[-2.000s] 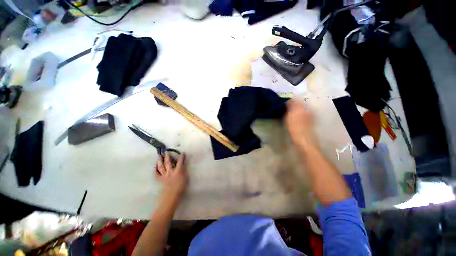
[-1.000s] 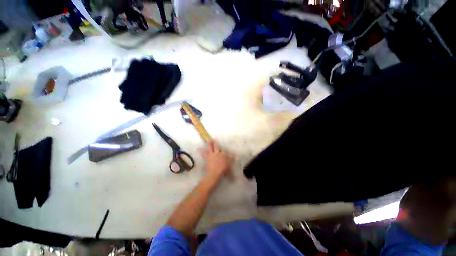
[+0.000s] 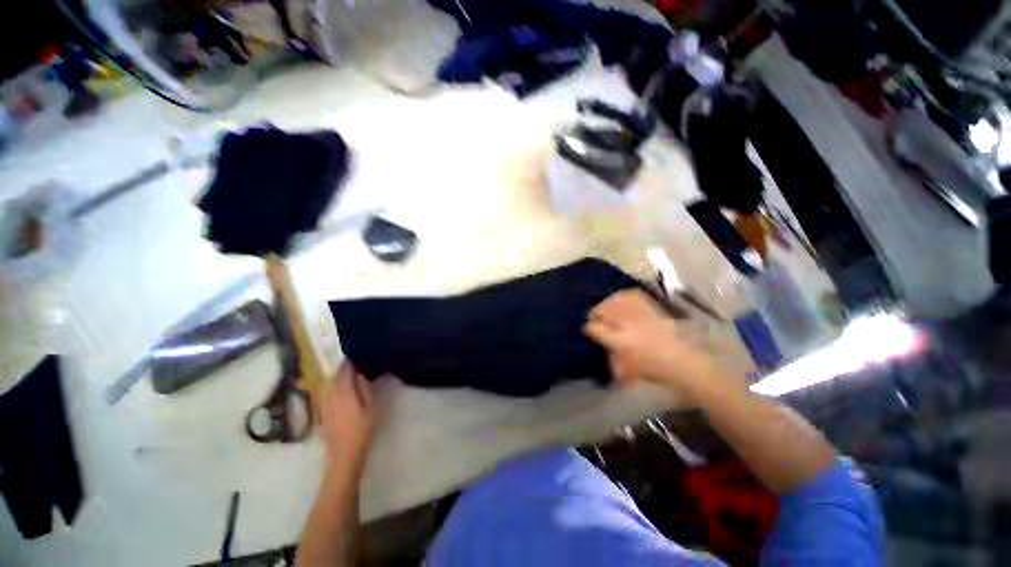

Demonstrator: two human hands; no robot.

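Note:
A dark cut cloth piece (image 3: 477, 332) lies lengthwise across the table in front of me. My right hand (image 3: 637, 334) is closed on its right part, fingers curled over the cloth. My left hand (image 3: 346, 408) is at its lower left corner, fingertips at the cloth edge, beside the lower end of the wooden ruler (image 3: 290, 316). Blur hides whether it grips the cloth. The shears (image 3: 279, 414) lie left of that hand, their blades partly hidden by the ruler.
A metal block (image 3: 211, 349) and a long curved ruler (image 3: 133, 380) lie left. A dark stack (image 3: 274, 188) and a small faceted weight (image 3: 389, 237) lie farther back. The iron (image 3: 600, 150) stands at the back right. Another dark piece (image 3: 39, 449) lies far left.
The large dark cloth at the right is gone from the near table; a smaller piece lies in front of me. The ruler has moved left beside the shears. My left hand has left the ruler.

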